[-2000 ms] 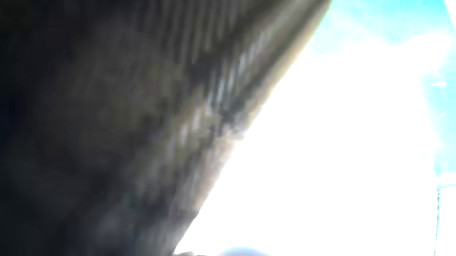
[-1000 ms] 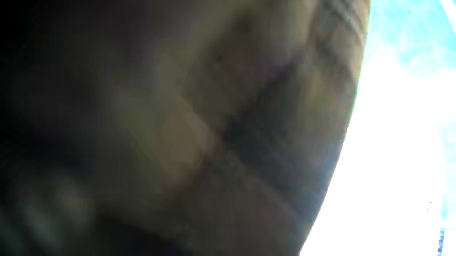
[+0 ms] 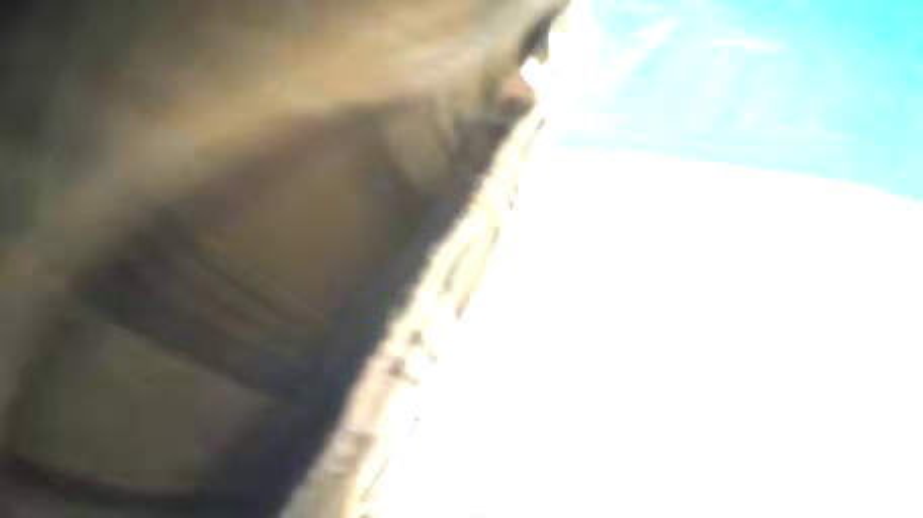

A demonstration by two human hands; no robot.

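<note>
Brown plaid cloth (image 3: 294, 233) with dark and pale bands fills the left half of the head view, very close to the lens and blurred. Its lighter edge runs slanting from the top middle down to the lower left, with small dark marks on it. A small whitish piece (image 3: 535, 74), perhaps a button, shows at the top of this edge. Neither my left hand nor my right hand can be made out. No held part or tool is visible.
A glaring white surface (image 3: 708, 344) fills the right and lower right, with no detail in it. A bright turquoise area (image 3: 820, 91), perhaps the floor, lies above it at the top right, with pale streaks.
The cloth has drawn back to the left and its fold pattern has changed. Its pale edge and the whitish piece now show. The turquoise area is wider across the top right.
</note>
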